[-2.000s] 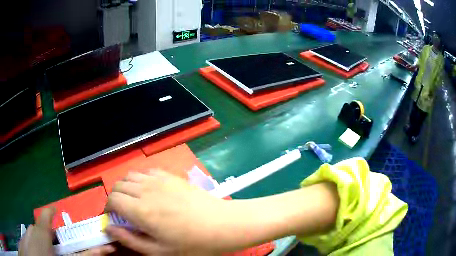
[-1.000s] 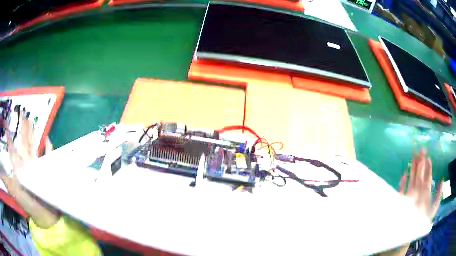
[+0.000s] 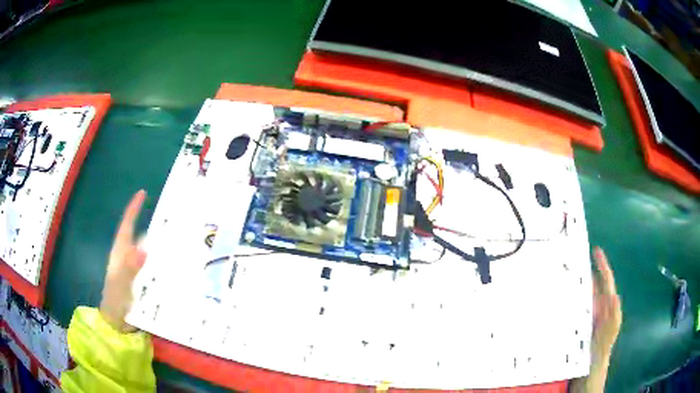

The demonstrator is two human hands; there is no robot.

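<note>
A white rear chassis (image 3: 368,322) lies face-up on red-orange foam pads (image 3: 230,374) in front of me. It carries a blue motherboard (image 3: 257,222) with a black-fan cooler (image 3: 309,198), and a memory module (image 3: 390,211) beside the cooler. A black looped cable (image 3: 522,222) and thin red and yellow wires (image 3: 439,188) are right of the board. My left hand (image 3: 123,272) is at the chassis's left edge, my right hand (image 3: 606,311) at its lower right edge. Both hold it from the sides with fingers extended; their undersides are hidden.
A black screen panel (image 3: 460,42) lies on foam behind the chassis. Another screen (image 3: 671,107) is at far right. A second chassis on foam (image 3: 31,222) is at left. A small blue-and-silver item (image 3: 679,299) lies on the green bench (image 3: 637,215) at right.
The view has tilted down over the chassis. The chassis has moved from raised and tilted to lying back over the foam pads. My hands stay at its two sides.
</note>
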